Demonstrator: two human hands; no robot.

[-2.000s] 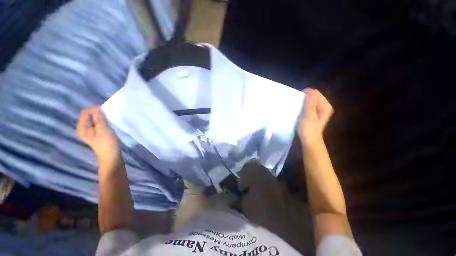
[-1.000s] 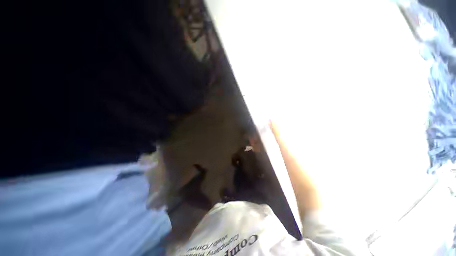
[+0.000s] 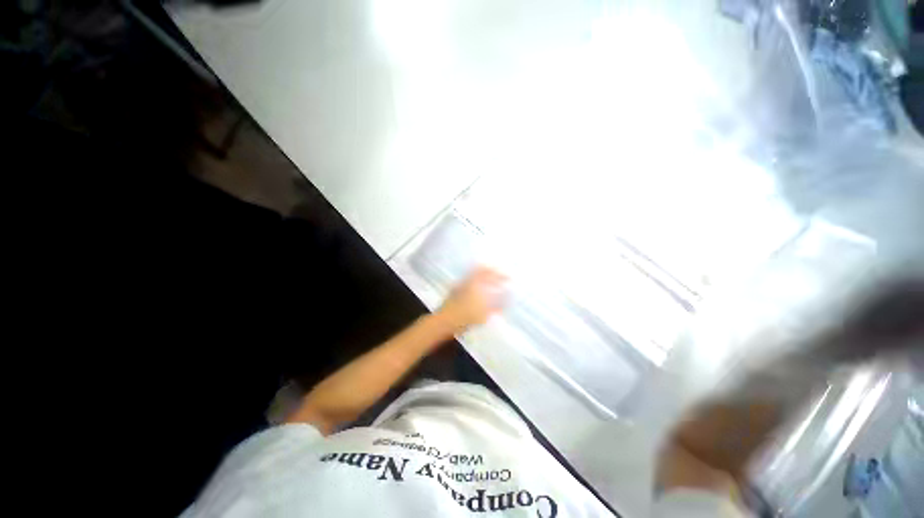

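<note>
Clear poly bags [image 3: 578, 354] lie flat on the white table [image 3: 314, 111], with bright streaks and glare over them. My left hand [image 3: 476, 298] reaches across the table's near edge and is at the near left part of the bags. It is blurred, so whether its fingers grip the film cannot be told. A white sleeve and a blurred brown shape at the lower right look like my right arm, but no right hand can be made out there.
A black mass [image 3: 132, 304] fills the left side beside the table edge. Light-blue garments under shiny plastic [image 3: 841, 111] are at the upper right. More glossy film [image 3: 826, 435] and a dark blurred shape, unclear what, are at the lower right.
Two seconds ago both hands held a light-blue shirt by its shoulders; it is out of view now. The view has turned to the table, and my left hand now reaches over the bags.
</note>
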